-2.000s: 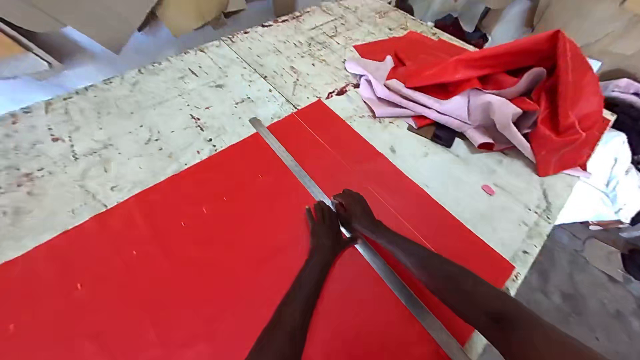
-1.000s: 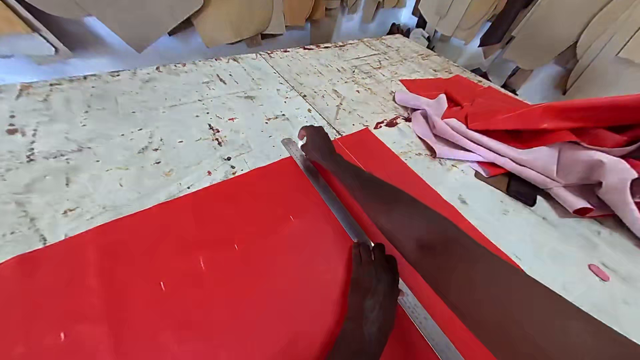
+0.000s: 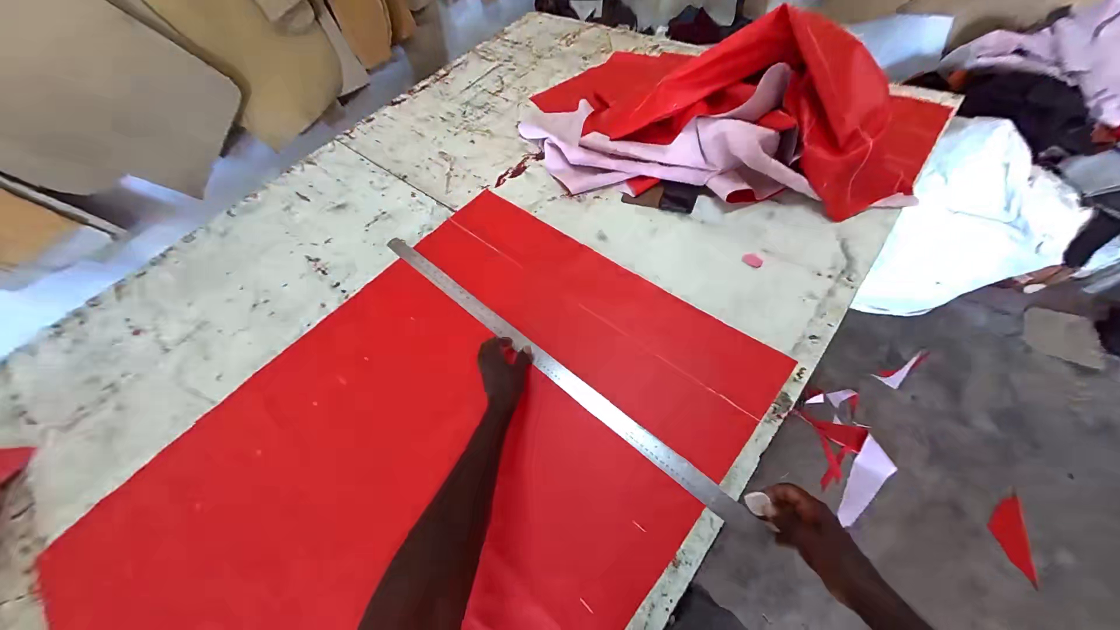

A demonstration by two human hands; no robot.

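Note:
A long steel ruler [image 3: 604, 411] lies across a large sheet of red leather-like material [image 3: 289, 455], its near end sticking out past the table edge. The fingers of my left hand [image 3: 505, 372] press on the ruler around its middle. My right hand [image 3: 801, 516] is at the ruler's near end, beyond the table edge, with a whitish piece, perhaps chalk [image 3: 759, 504], between its fingers. A pale line runs along the sheet to the right of the ruler, and short pale marks dot the sheet on both sides of the left arm.
Crumpled red material with a pink backing [image 3: 700, 140] is heaped at the table's far right. A small pink piece [image 3: 752, 261] rests on the worn table [image 3: 236, 289]. Red and pink scraps [image 3: 866, 472] lie on the floor. Tan pattern pieces [image 3: 114, 96] stand at the upper left.
My right hand has moved from the ruler's far end to its near end, past the table edge. The left hand is still on the ruler. The view has shifted.

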